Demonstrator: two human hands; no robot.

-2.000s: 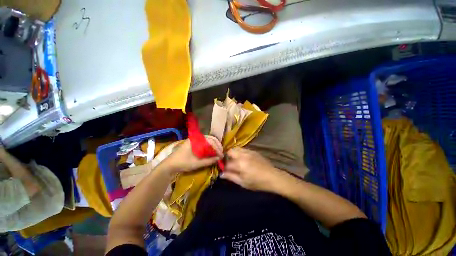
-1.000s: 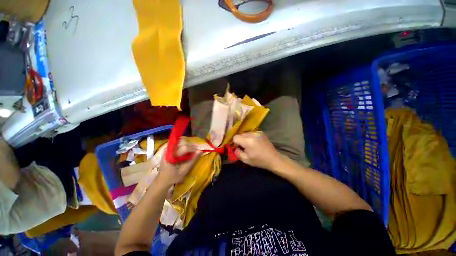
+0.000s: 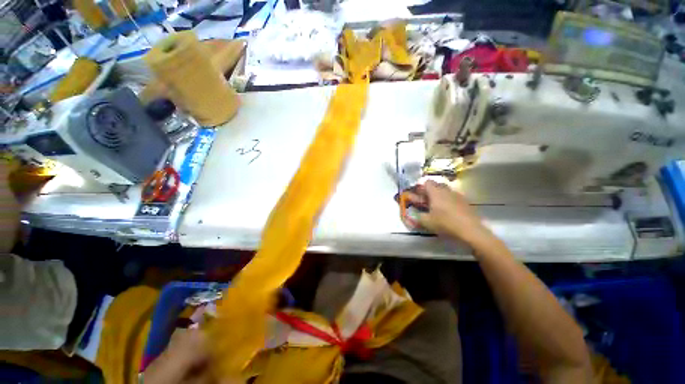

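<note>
A long mustard-yellow strip (image 3: 312,176) runs from the back of the white table over its front edge to my left hand (image 3: 180,358), which is low in the view, partly hidden behind the strip and holding its near end. My right hand (image 3: 439,210) is on orange-handled scissors (image 3: 410,208) lying on the table by the sewing machine's needle area. The bundle of yellow and cream bands (image 3: 379,304) lies on my lap, with a red tie strip (image 3: 354,341) knotted round it.
A sewing machine (image 3: 541,135) stands at right. A grey machine (image 3: 113,131), a thread cone (image 3: 194,79) and red-handled scissors (image 3: 160,185) are at left. More yellow and cream pieces (image 3: 375,52) lie at the back. Blue crates (image 3: 623,311) stand below. A person's sleeve (image 3: 34,300) shows at left.
The view has tilted up. Both hands have left the red tie, now knotted on the bundle. My left hand has taken the loose yellow strip; my right hand has reached forward to the scissors.
</note>
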